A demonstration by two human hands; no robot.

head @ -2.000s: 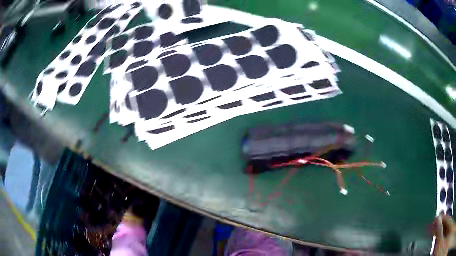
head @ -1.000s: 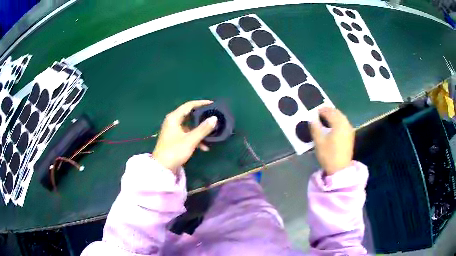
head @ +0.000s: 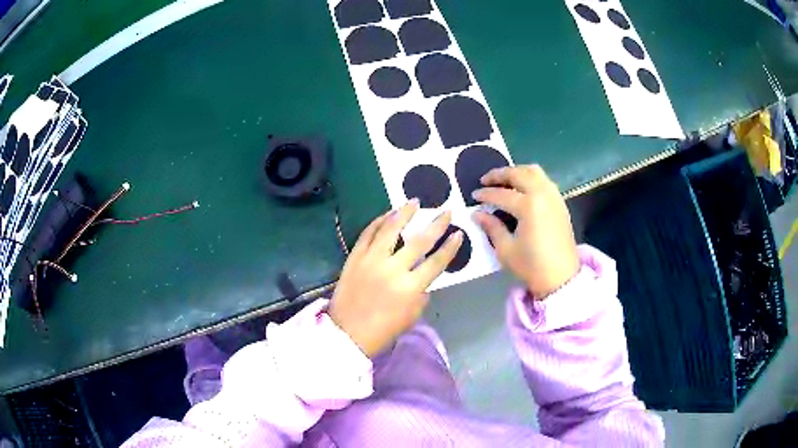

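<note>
A white liner sheet (head: 395, 162) with black round and D-shaped pads runs from the top centre to the bench's front edge. My left hand (head: 385, 276) lies on its near end, fingers spread, partly covering a round black shape (head: 456, 251). My right hand (head: 531, 229) is at the sheet's right edge. Its thumb and fingertips are bent around a dark pad; whether they grip it is not clear. A black blower fan (head: 296, 166) lies flat on the bench left of the sheet, untouched, with its round opening up and a thin lead running towards the front edge.
A row of black fans (head: 51, 236) with red and black leads lies at left, beside stacked liner sheets (head: 35, 122). A narrower liner strip (head: 643, 114) is at upper right. A small dark piece (head: 287, 286) lies near the bench edge. A dark crate (head: 682, 289) stands below right.
My left hand has let go of the fan, now lying on the bench, and has moved right onto the liner sheet. My right hand stays at the sheet's near end.
</note>
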